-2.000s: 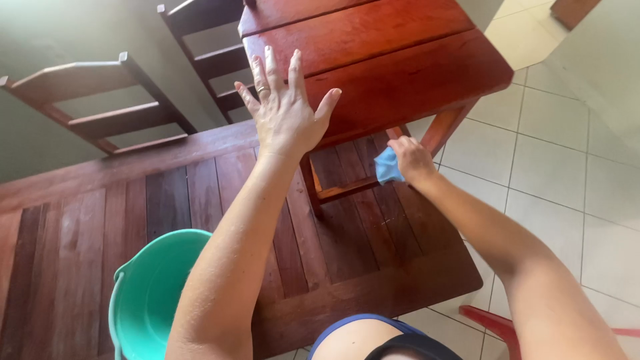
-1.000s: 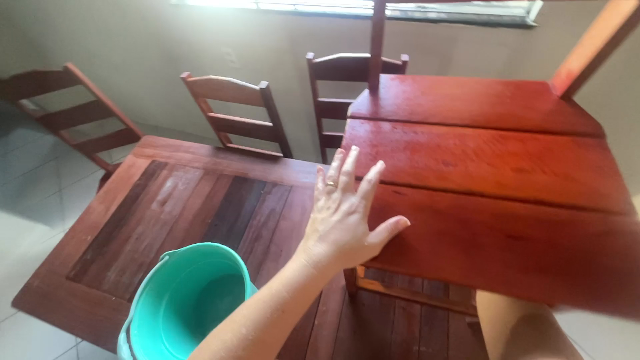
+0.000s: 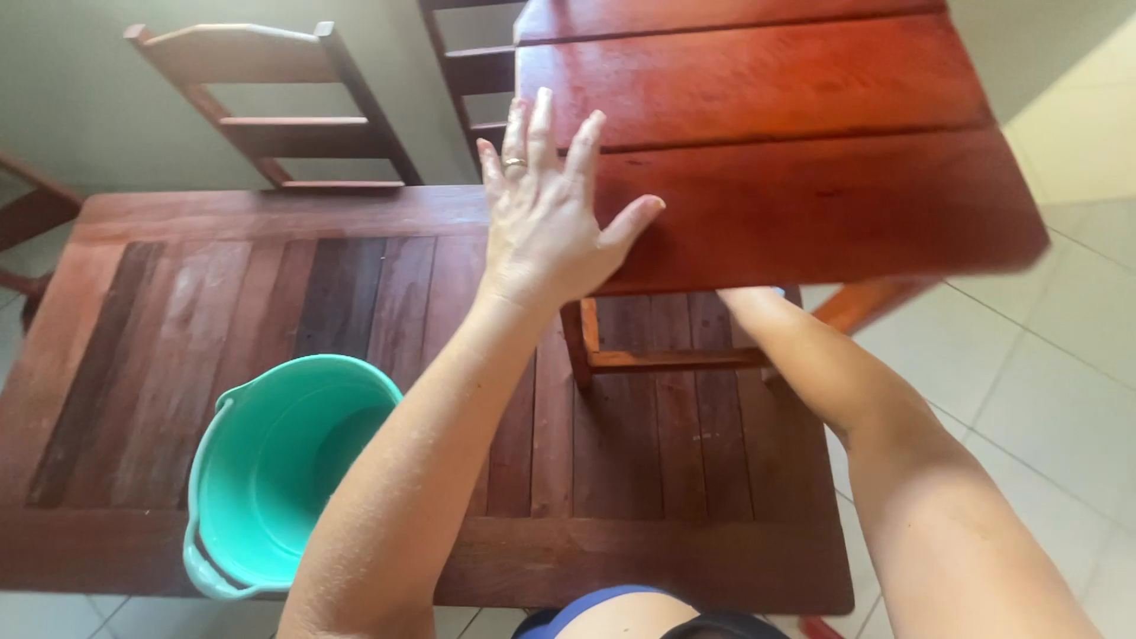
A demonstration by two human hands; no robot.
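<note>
A reddish wooden chair (image 3: 781,195) stands on top of a wooden table (image 3: 444,559). My left hand (image 3: 559,213) rests with fingers spread on the left edge of the chair's slatted seat, a ring on one finger. My right forearm reaches beneath the front of the seat, and the hand itself is hidden there. A sliver of light blue cloth (image 3: 778,291) shows by the right wrist; whether the fingers close on it is out of sight. Left of my left forearm, a green plastic bucket (image 3: 266,479) with a handle sits on the table.
Wooden ladder-back chairs (image 3: 293,138) line the far side of the table near the wall. Another chair (image 3: 35,209) is at the far left. Pale floor tiles (image 3: 1021,337) lie beyond the table's right edge.
My right hand, which showed at the chair's legs with a blue cloth two seconds ago, is now hidden under the seat. My left hand stays on the seat's edge. The view has swung about.
</note>
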